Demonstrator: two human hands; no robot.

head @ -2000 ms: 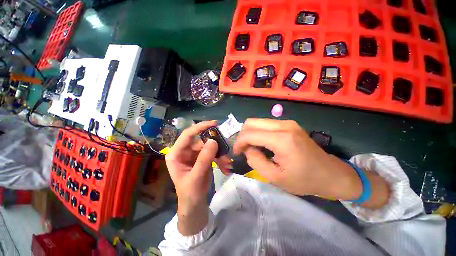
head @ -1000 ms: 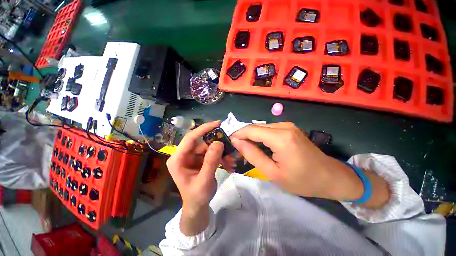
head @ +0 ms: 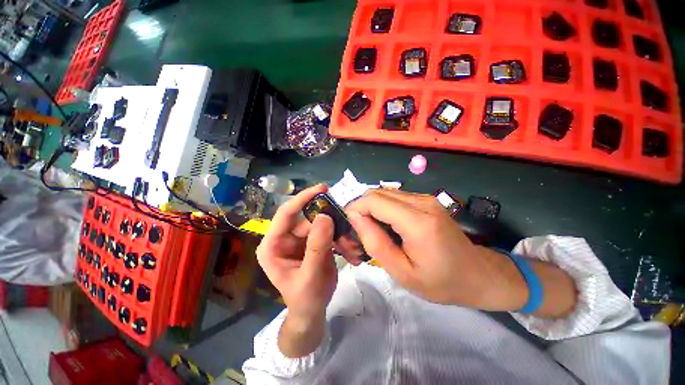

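A small black watch housing (head: 328, 213) with gold bits inside is pinched between the thumb and fingers of my left hand (head: 297, 252). My right hand (head: 420, 244) is at the housing's right side, its thumb and index finger together at the edge; whether they hold anything small is hidden. A crumpled white wipe (head: 347, 188) lies just beyond the fingertips. A case with a pale rectangle (head: 448, 201) and a plain black piece (head: 482, 207) lie on the bench beyond my right hand.
A red foam tray (head: 518, 147) with black cases lies at the far right. A pink round item (head: 417, 164) lies before it. A clear bag (head: 309, 129), black box (head: 234, 113), white unit (head: 184, 90) and small bottle (head: 275, 184) stand left. Stacked red trays (head: 174, 263) are lower left.
My right hand has closed in against the housing and shifted slightly down. The case with the pale rectangle now shows beyond it. My left hand still holds the housing.
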